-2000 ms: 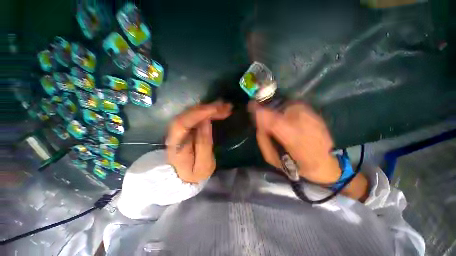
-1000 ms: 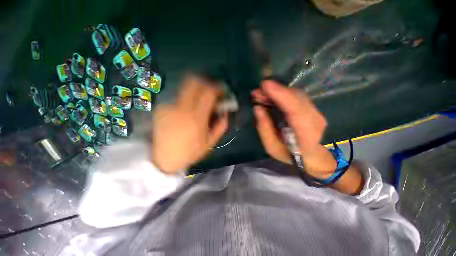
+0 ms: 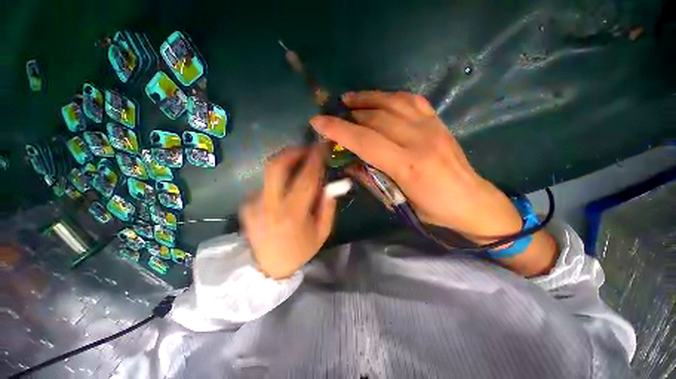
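Observation:
My right hand [image 3: 415, 159] is closed round the dark handle of the soldering iron; the iron's brownish collar and thin tip [image 3: 294, 61] point up and left, away from me. Its cord runs back under the palm to my wrist. My left hand [image 3: 285, 211] is blurred, its fingers bent close to my right fingertips. A small white piece [image 3: 339, 187] shows at its thumb; I cannot tell what it is. A yellow-green bit of a circuit board assembly [image 3: 338, 148] shows between the hands, mostly hidden. Which fingers hold it is unclear.
Many teal-rimmed assemblies [image 3: 122, 141] lie in rows and stacks on the green mat [image 3: 252, 44] at left. A silvery spool [image 3: 70, 238] sits at the left bench edge, with a thin wire to its right. A black cable [image 3: 89, 346] runs off lower left. Blue band [image 3: 522, 240] on my right wrist.
My right hand has moved left, and the iron's tip now points up-left. My hands have come together. The assembly seen beyond my right fingers two seconds ago no longer shows there.

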